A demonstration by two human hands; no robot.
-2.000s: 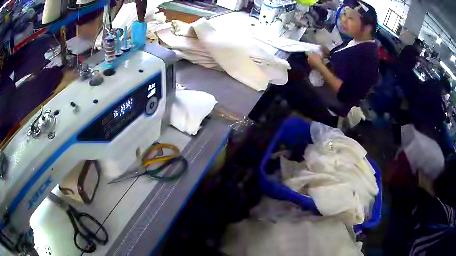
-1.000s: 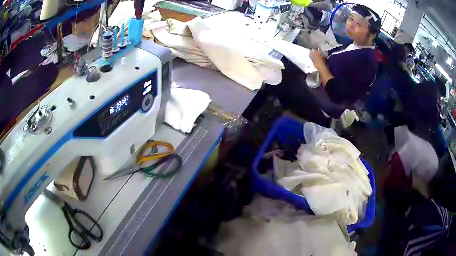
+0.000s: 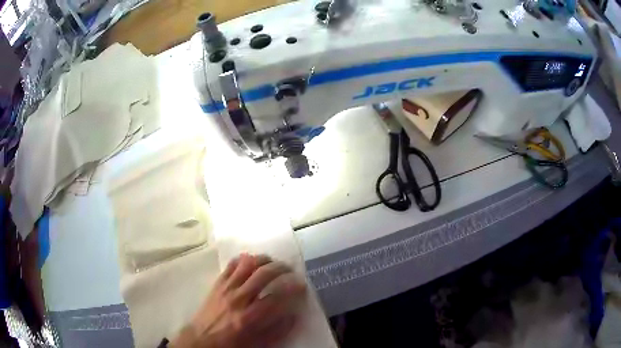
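Observation:
A cream garment panel [image 3: 160, 224] with a rectangular pocket detail lies on the machine table, left of the needle. A whiter cloth piece [image 3: 262, 234] lies along its right side, under the bright lamp. My left hand [image 3: 248, 302] comes from the bottom edge and rests palm down on the white piece, fingers bent and slightly blurred. Whether the fingers grip the cloth is hidden. The presser foot and needle area [image 3: 296, 163] is above the hand, partly lost in glare. My right hand is not in view.
Black shears [image 3: 408, 173] lie right of the needle. A tan cone [image 3: 442, 115] lies under the JACK machine arm [image 3: 408, 75]. Orange and green scissors [image 3: 545, 156] lie farther right. Cream cut panels [image 3: 82, 122] are stacked at left. A blue basket [image 3: 602, 272] stands at lower right.
The view has swung left, from the basket and the seated person to the needle area. My left hand, the cream panel and the stack at left have come into view.

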